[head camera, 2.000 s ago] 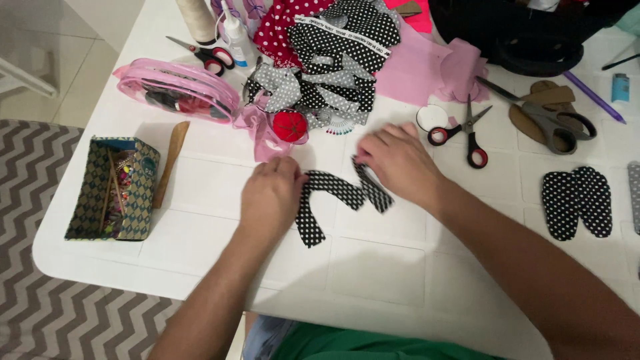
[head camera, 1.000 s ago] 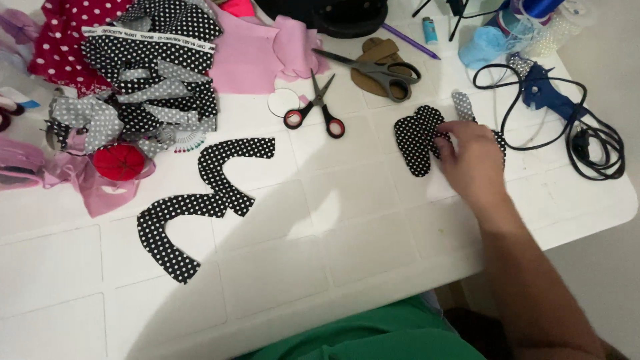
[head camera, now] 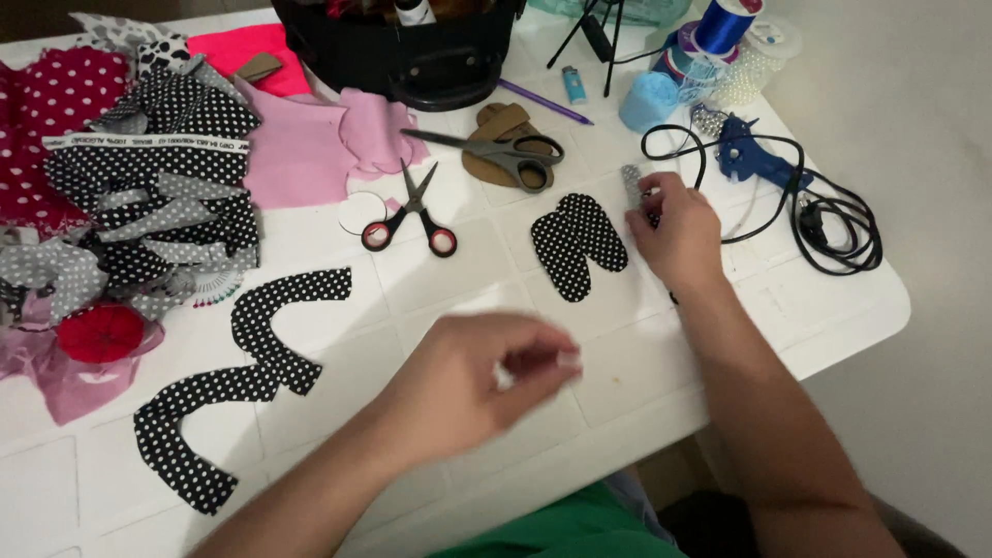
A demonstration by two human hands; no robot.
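My right hand (head camera: 678,229) is at the right of the table, its thumb and fingers on a dotted fabric piece (head camera: 633,186), grey where it shows past the fingertips and black beneath them. Blurred, my left hand (head camera: 496,372) hovers over the table's near part, thumb and fingers curved toward each other; whether it holds anything cannot be told. Between the hands and farther back lie black sole-shaped pieces with white dots (head camera: 577,244), overlapping at the top. Two curved black dotted strips (head camera: 291,291) (head camera: 167,446) rest at the left, their ends touching or overlapping.
Small scissors (head camera: 415,209) lie spread beside larger grey scissors (head camera: 504,151) on brown pieces. Fabric scraps (head camera: 155,170), a red pincushion (head camera: 101,332) and pins fill the left. A black bag (head camera: 403,54) stands behind. At the right are a blue glue gun (head camera: 756,155), coiled black cord (head camera: 845,240) and ribbon spools (head camera: 725,39).
Both hands have left the curved strips, which lay between them two seconds ago. My right hand has moved right, past the sole-shaped pieces. My left hand has come back into view. The view has swung right.
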